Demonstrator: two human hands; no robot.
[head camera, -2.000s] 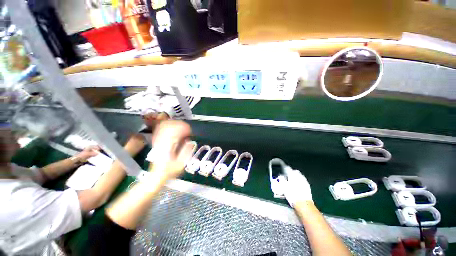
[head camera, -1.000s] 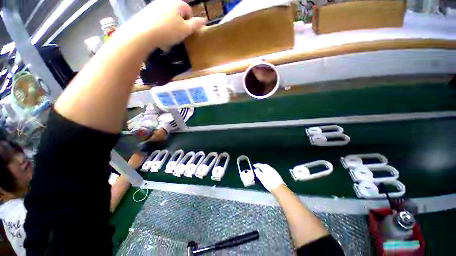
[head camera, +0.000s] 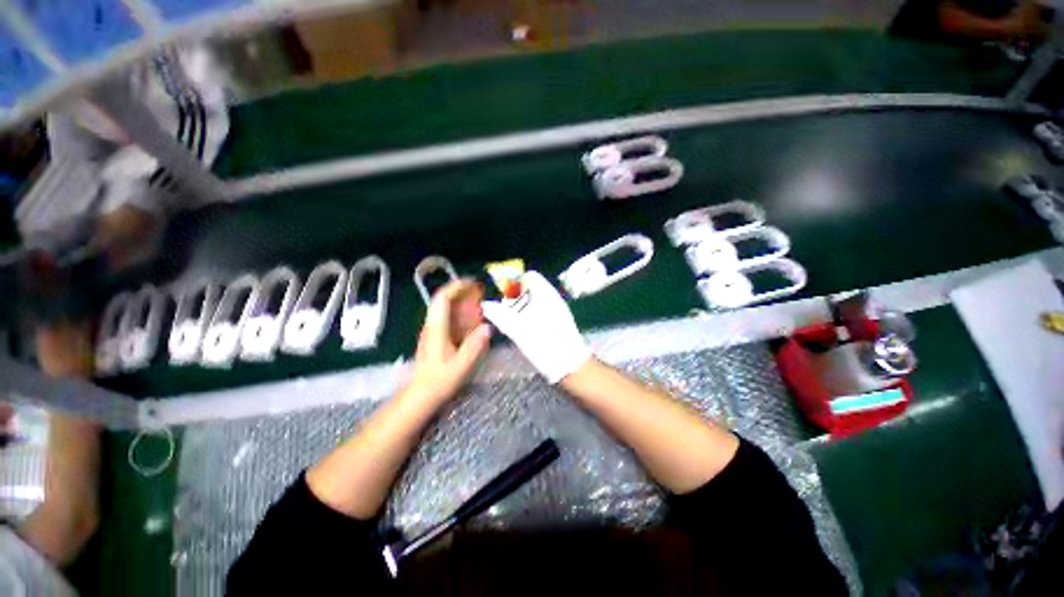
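My left hand (head camera: 449, 338) is bare, its fingers curled close to my right hand; whether it holds anything is unclear. My right hand (head camera: 543, 329) wears a white glove and holds a small yellow-and-red item (head camera: 508, 275), perhaps a packet, at its fingertips. A white looped housing (head camera: 435, 268) lies on the dark green belt behind my left hand, which partly hides it. Several more housings (head camera: 364, 306) stand in a row to the left. A single housing (head camera: 609, 265) lies slanted to the right of my glove.
Three housings (head camera: 747, 282) lie together at right, two more (head camera: 636, 177) farther back. The black-handled hammer (head camera: 490, 490) lies on the bubble wrap (head camera: 630, 490). A red bin (head camera: 811, 379) holds a bottle. A thin white ring (head camera: 152, 449) and a neighbour's arm (head camera: 72, 466) are at left.
My left hand has come down from the raised shelf area to beside my right hand. The glove has left the housing, and the yellow-and-red item now shows. The view has tilted down.
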